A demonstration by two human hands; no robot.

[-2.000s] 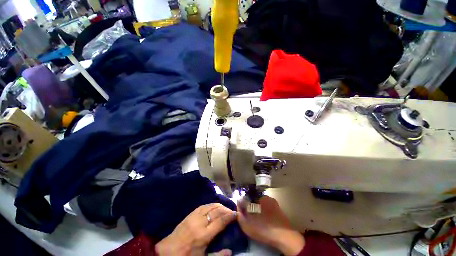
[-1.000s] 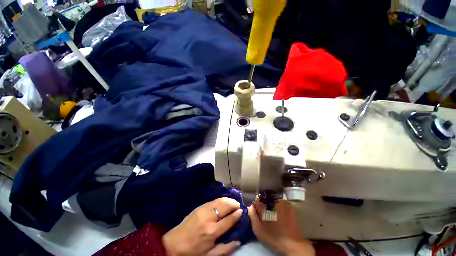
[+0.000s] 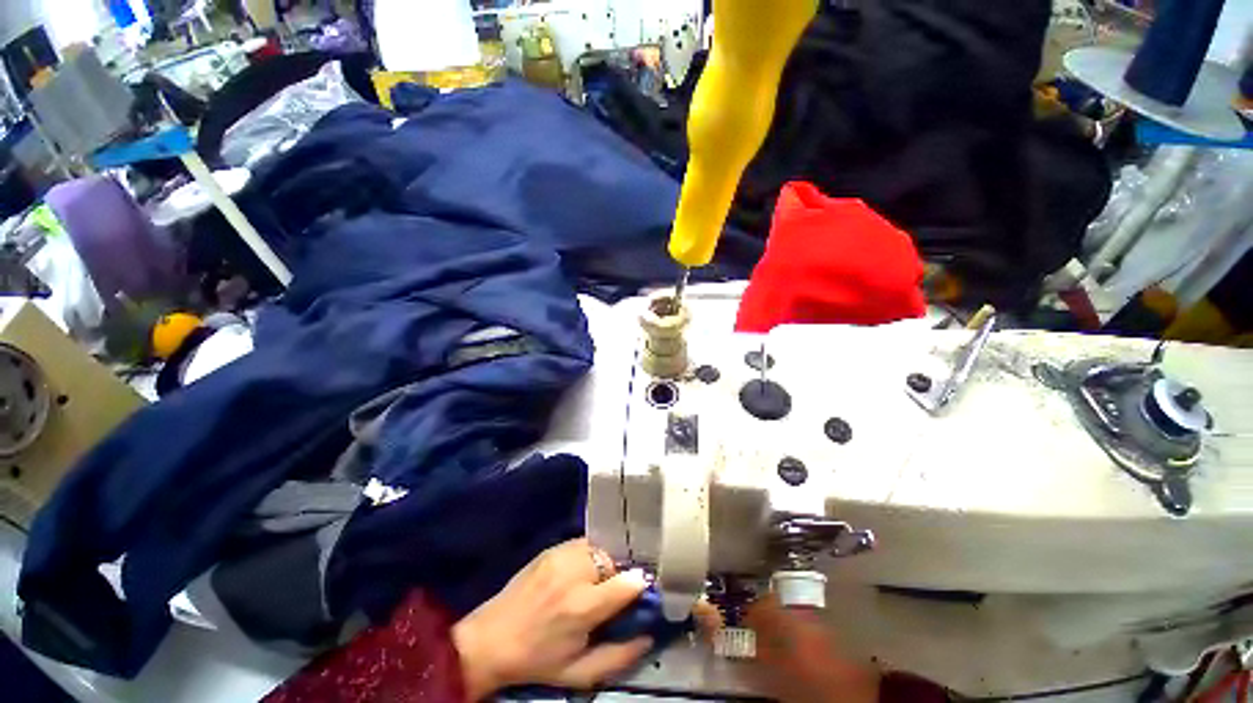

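Observation:
A navy garment point(image 3: 467, 536) with grey and white panels lies left of the cream sewing machine head point(image 3: 907, 467). My left hand point(image 3: 557, 621) holds a small navy end of it, pinched at the left end of the head near the needle area. My right hand point(image 3: 804, 648) is blurred and partly behind the presser parts, just right of the cloth; its fingertips are hard to see, and whether it grips the cloth cannot be told. The needle itself is hidden behind the head's front cover.
A yellow-handled screwdriver point(image 3: 728, 131) stands upright on the head. A red cloth point(image 3: 836, 261) and black garments point(image 3: 934, 124) lie behind. A second cream machine point(image 3: 55, 405) is at left. A dark thread cone point(image 3: 1176, 52) stands at back right.
The view has shifted, so the machine sits lower in the picture. My left hand stays on the navy end, now closer under the head. My right hand has moved slightly right and is more blurred.

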